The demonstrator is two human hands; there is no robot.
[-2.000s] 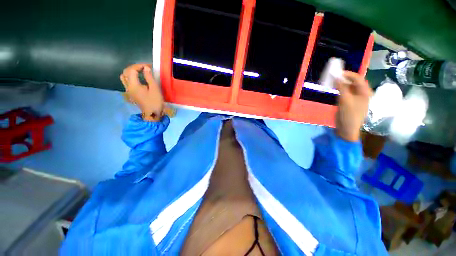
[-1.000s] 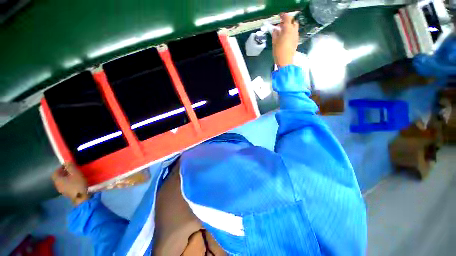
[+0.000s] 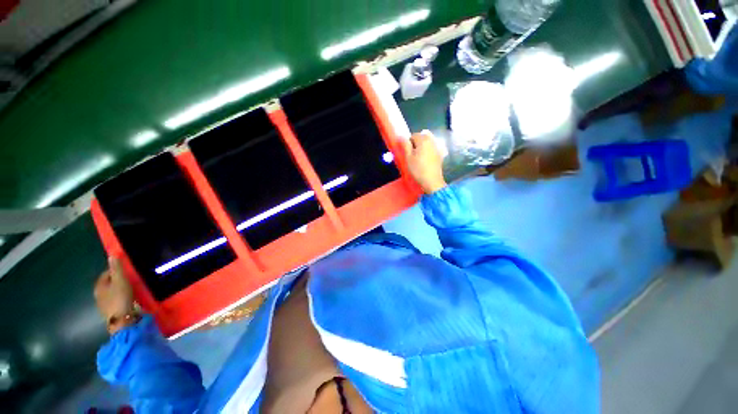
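A red tray (image 3: pixel 212 309) with a white outer edge lies tilted on the dark green bench in front of me. Its three slots each hold a glossy black display panel (image 3: pixel 255 178) with a light streak across it. My left hand (image 3: pixel 115 293) grips the tray's left end near its front corner. My right hand (image 3: pixel 424 163) grips the tray's right end, its fingers over the red rim. Parts of both hands' fingers are hidden at the rim.
Right of the tray are a small solvent bottle (image 3: pixel 417 74), a drink bottle (image 3: pixel 495 36) and two shiny round white bags (image 3: pixel 481 121). A green conveyor belt (image 3: pixel 235 57) runs behind. At right are another tray (image 3: pixel 673 28), a blue sleeve (image 3: pixel 716 77), a blue stool (image 3: pixel 639 168) and cardboard boxes (image 3: pixel 697 226).
My right hand has come from the small solvent bottle area down to the tray's right end and taken hold. The white cloth seen earlier is no longer visible. The view has shifted.
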